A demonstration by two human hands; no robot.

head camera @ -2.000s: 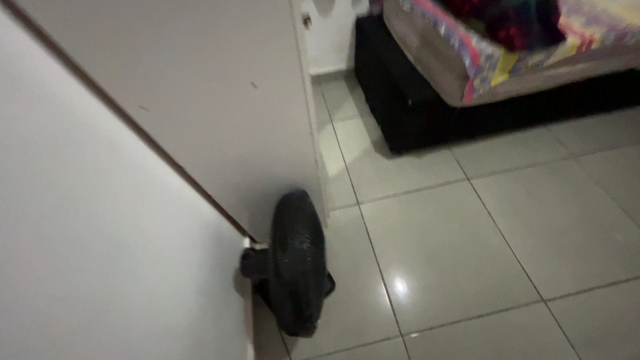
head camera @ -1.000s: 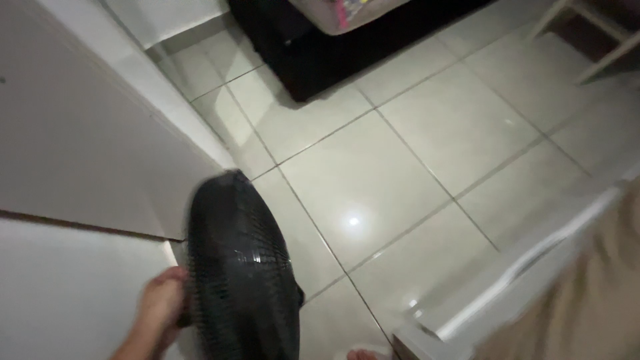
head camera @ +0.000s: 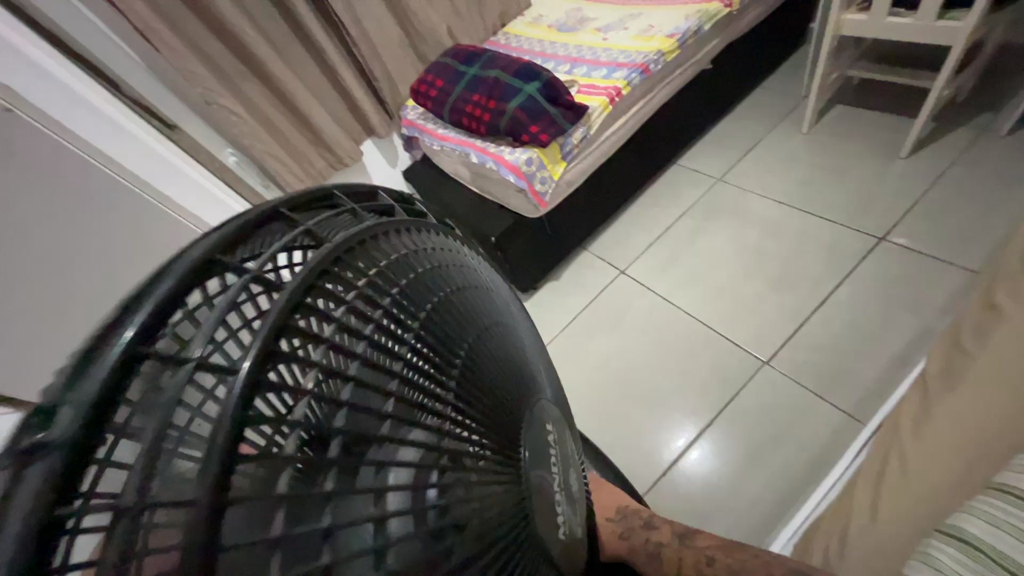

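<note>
A black Mondial electric fan (head camera: pixel 384 384) fills the lower left of the head view, close to the camera, its round grille facing right. From the lower right my tattooed right forearm reaches in; my right hand (head camera: pixel 612 500) is at the fan's far side, its fingers hidden behind the front grille and hub. Skin-toned patches show faintly through the grille at the left, perhaps part of my left hand, but its shape and grip cannot be made out.
Beyond the fan stands a bed with a black base (head camera: pixel 592 208), a patterned sheet (head camera: pixel 600 48) and a plaid bundle (head camera: pixel 496 94). A brown curtain (head camera: pixel 320 72), white chair (head camera: pixel 900 32), tiled floor (head camera: pixel 688 336) and beige fabric (head camera: pixel 904 448) surround it.
The fan, on the floor by a white panel two seconds ago, is now up close to the camera. One second ago a hand was at its left side; now my right arm reaches to it.
</note>
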